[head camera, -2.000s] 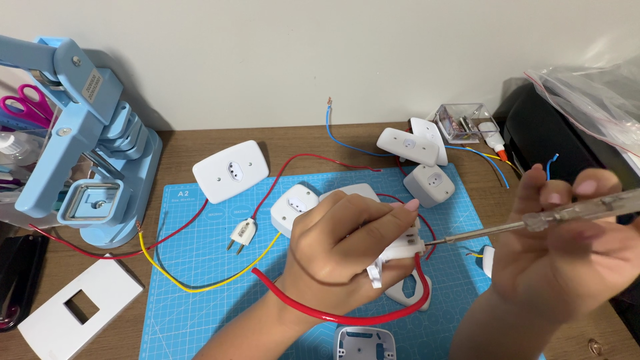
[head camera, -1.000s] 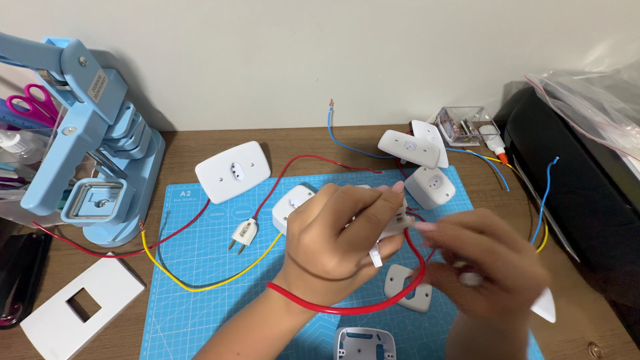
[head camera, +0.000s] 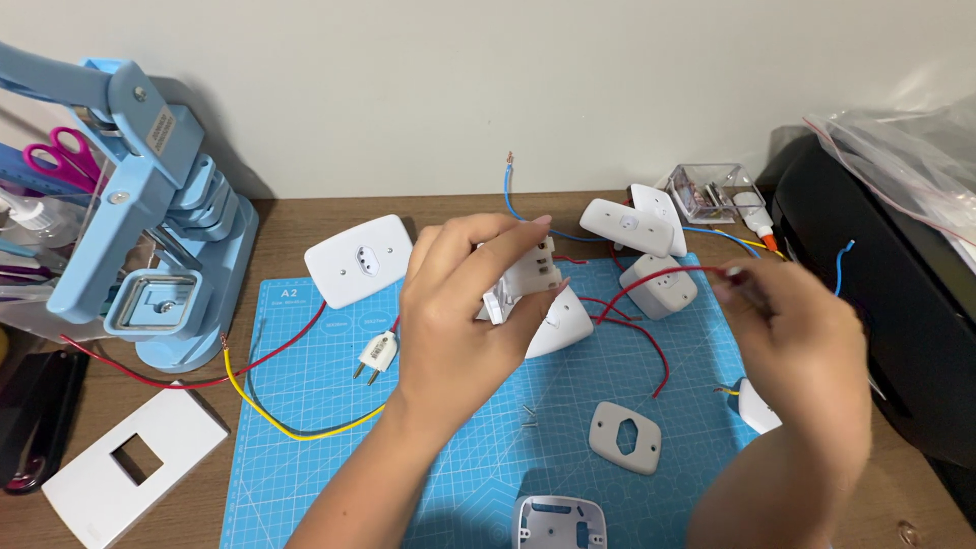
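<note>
My left hand (head camera: 465, 305) grips a white plastic socket module (head camera: 526, 274) between thumb and fingers, its terminal side facing right. My right hand (head camera: 793, 328), somewhat blurred, pinches the end of a red wire (head camera: 656, 274) to the right of the module. Behind and below the module lie a white socket box (head camera: 560, 328) and another boxy white socket (head camera: 659, 288). A white cover plate with a hexagonal opening (head camera: 625, 438) lies on the blue cutting mat (head camera: 473, 488), near small screws (head camera: 529, 418). An open white housing (head camera: 560, 522) is at the bottom edge.
A light blue press (head camera: 152, 198) stands at left, with a rectangular white plate (head camera: 137, 465) before it. A socket plate (head camera: 360, 261), a two-pin plug (head camera: 377, 352) and a yellow wire (head camera: 301, 438) are left of my hand. A black case (head camera: 877, 305) stands at right.
My right hand held a screwdriver at the module two seconds ago; the screwdriver is no longer visible. The red wire that hung from the module across my left wrist now runs to my right hand, away from the module.
</note>
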